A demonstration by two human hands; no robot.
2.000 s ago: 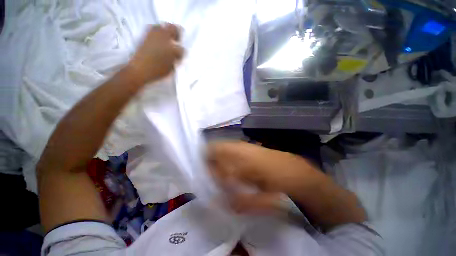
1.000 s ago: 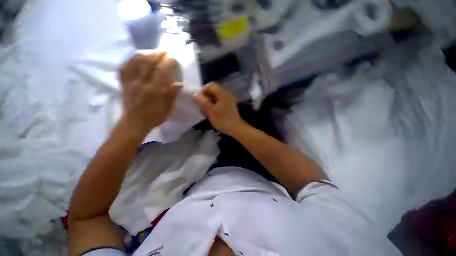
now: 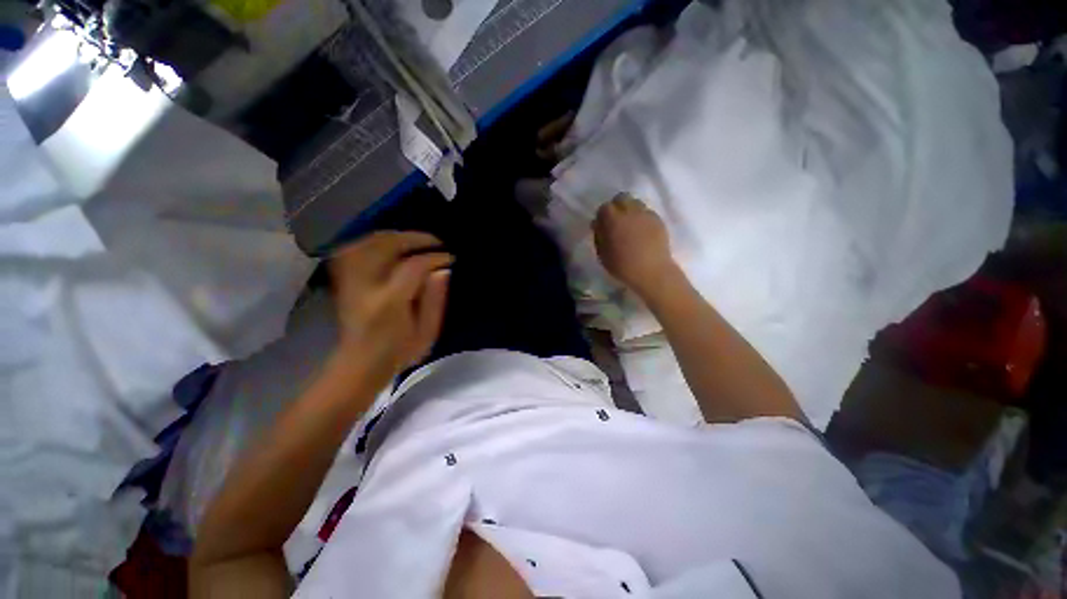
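My left hand (image 3: 392, 298) is in front of my lap, below the machine table edge. Its fingers are bent and apart, and no cloth shows in it. My right hand (image 3: 633, 243) is at the left side of the large white garment heap (image 3: 749, 152) on the right. Its fingers are curled against the white cloth; whether they pinch a layer is hidden. More white fabric (image 3: 140, 293) lies draped at the left, up to the brightly lit needle area (image 3: 100, 59) of the sewing machine at the upper left.
The grey table edge (image 3: 351, 170) has ruler-like marks and a blue rim. A white label (image 3: 424, 146) and strips hang over it. A red item (image 3: 977, 334) lies at the far right, by a brown box-like object (image 3: 924, 415). Dark cloth (image 3: 176, 433) shows at the left.
The view has swung right, bringing the right-hand heap nearer the centre. My hands have parted from the white piece by the needle area; my right hand has moved to the heap.
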